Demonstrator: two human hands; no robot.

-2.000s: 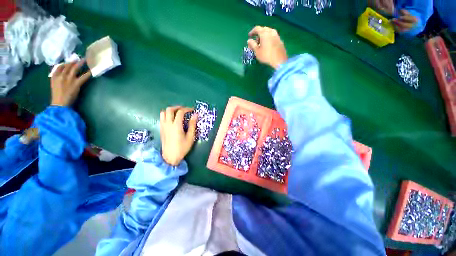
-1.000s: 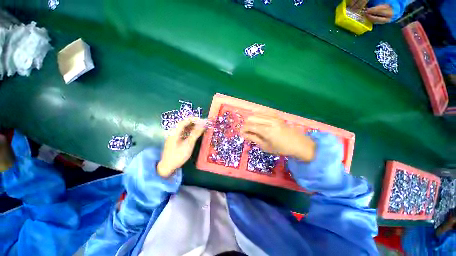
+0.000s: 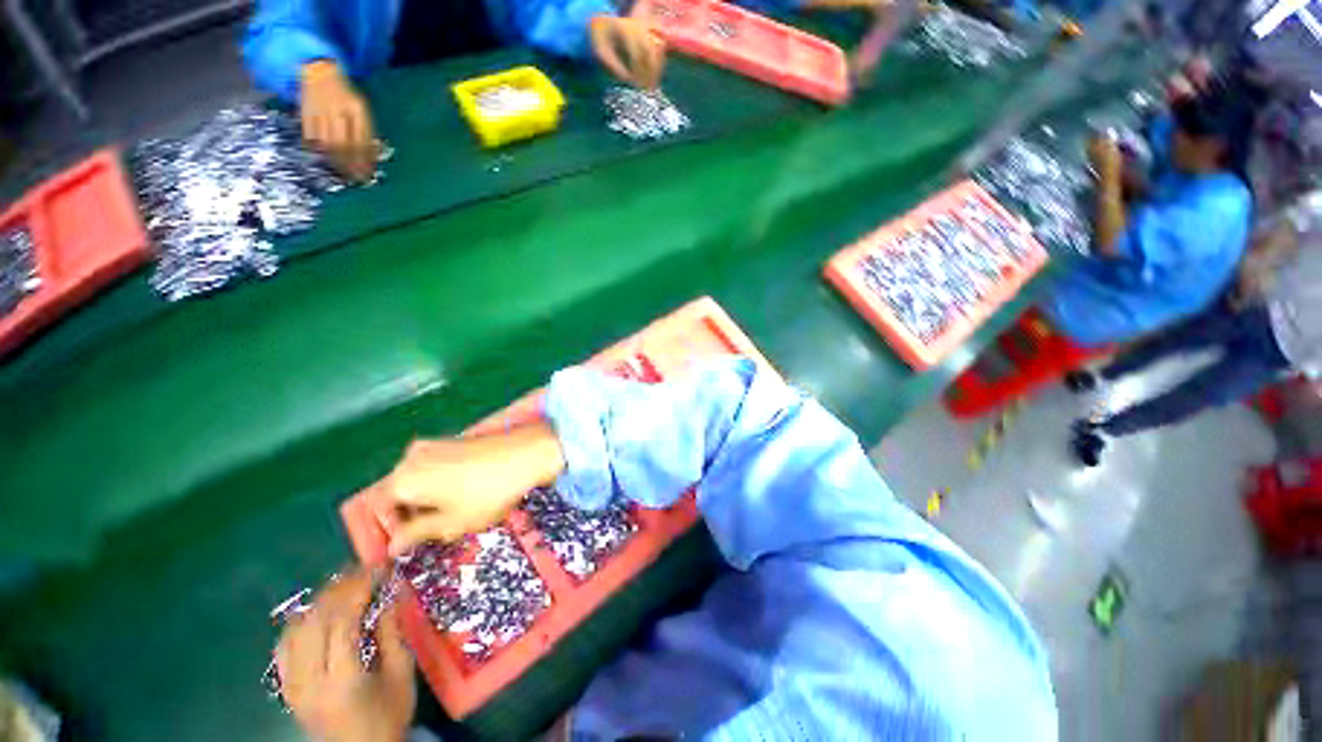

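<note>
The salmon-red parts tray (image 3: pixel 534 634) lies at an angle in front of me, with small metal parts (image 3: pixel 479 592) loose in its near-left compartments. My right hand (image 3: pixel 471 486) is over the tray's left end, fingertips together; whether a part is between them is too small to tell. My left hand (image 3: pixel 345 670) is just left of the tray's corner, blurred, over silver metal frames (image 3: pixel 290 606) that show around its fingers. What it holds is hidden.
Across the table a worker's hands flank a yellow parts box (image 3: pixel 508 107), near a large pile of frames (image 3: pixel 218 196). Another filled tray (image 3: pixel 942 276) stands at right, beside a seated person on a red stool (image 3: pixel 1015 370). Grey floor lies at right.
The view has swung to the right. My right hand has moved from the far small pile to the tray, then to its left end. My left hand stays by the frames.
</note>
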